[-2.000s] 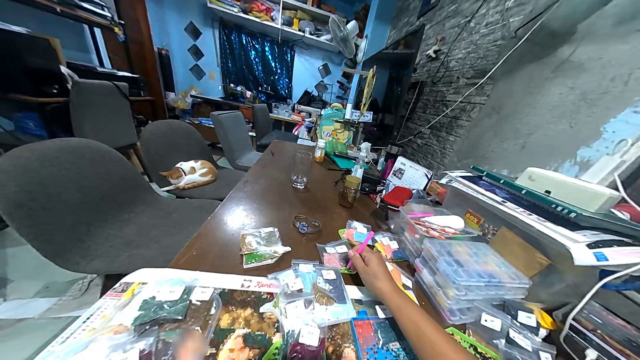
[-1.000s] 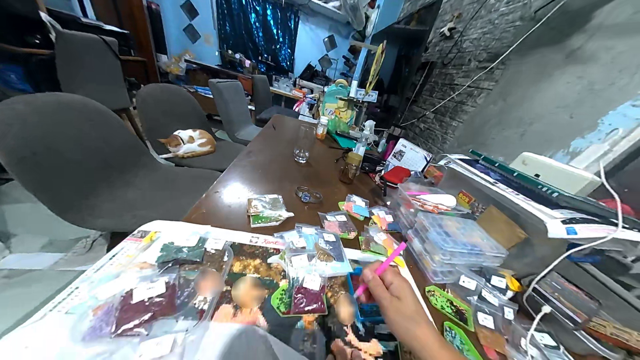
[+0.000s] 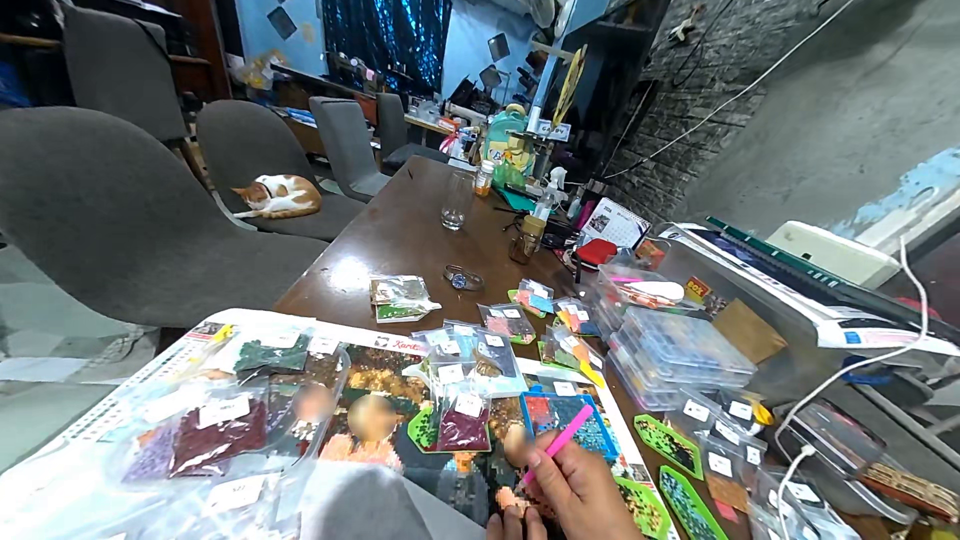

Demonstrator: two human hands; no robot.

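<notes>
My right hand [image 3: 574, 480] grips a pink pen-shaped applicator [image 3: 559, 442], its tip low over a diamond painting canvas [image 3: 442, 480]. Beside it, the fingertips of my left hand [image 3: 517, 525] rest on the canvas at the bottom edge; the rest of that hand is hidden. A blue tray of beads [image 3: 607, 439] lies just beyond my right hand. Zip bags of dark red beads [image 3: 463, 427] and other colours lie on the canvas. Green bead trays [image 3: 686, 502] stand to the right. White sheeting [image 3: 375, 502] covers the canvas's lower part.
A drinking glass [image 3: 454, 202], a wristwatch [image 3: 463, 278] and a brown jar [image 3: 527, 240] stand or lie on the brown table [image 3: 375, 240]. Stacked clear plastic cases [image 3: 679, 352] are at the right. A cat [image 3: 281, 196] lies curled on a grey chair [image 3: 247, 135].
My right hand has come back from the small bags beyond the canvas to the canvas near the bottom edge, still with the pink applicator. The view has shifted somewhat.
</notes>
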